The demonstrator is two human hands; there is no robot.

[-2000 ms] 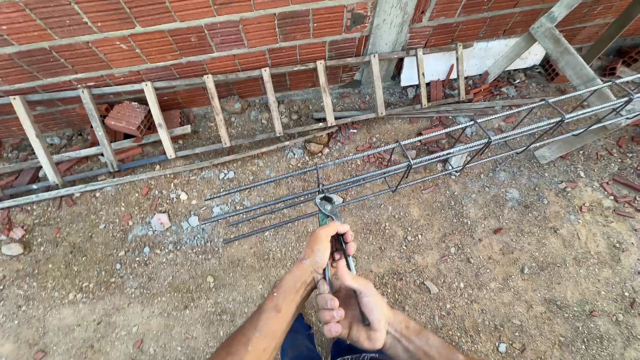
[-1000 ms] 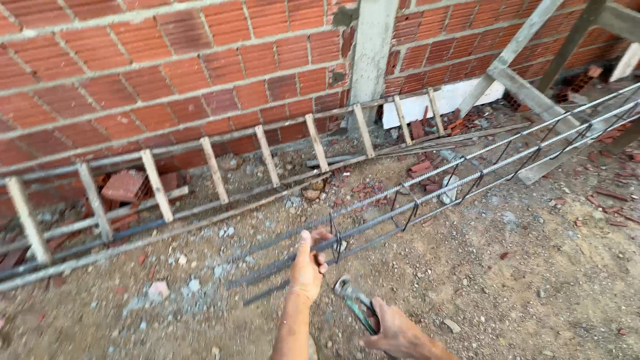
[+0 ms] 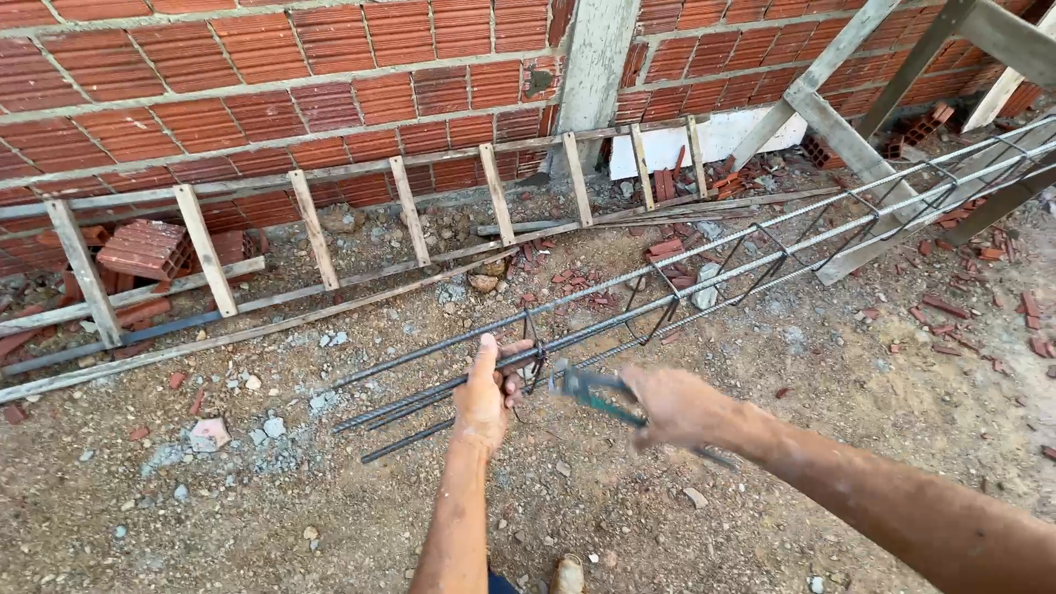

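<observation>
A long cage of ribbed steel rebar (image 3: 610, 323) with thin square stirrups (image 3: 678, 299) runs from the middle of the view up to the right. Around its bars near the free end, beside the last stirrup, is my left hand (image 3: 487, 392), thumb up and fingers curled behind the steel. My right hand (image 3: 681, 406) grips a pair of end-cutting nippers (image 3: 598, 396), blurred, with the jaws pointing left, close to that stirrup. Whether the jaws touch wire cannot be told. Part of the left fingers is hidden by the bars.
A wooden ladder (image 3: 410, 210) lies along the hollow-brick wall (image 3: 338, 99), near a concrete column (image 3: 598, 66). Wooden trestle legs (image 3: 858, 148) stand at the upper right. Broken bricks (image 3: 148, 247) and rubble lie by the wall. A shoe tip (image 3: 568, 575) shows at the bottom edge.
Two seconds ago both hands were together on the nippers below the cage end. Since then my left hand has gone to the bars, and my right hand has brought the nippers up beside the stirrup.
</observation>
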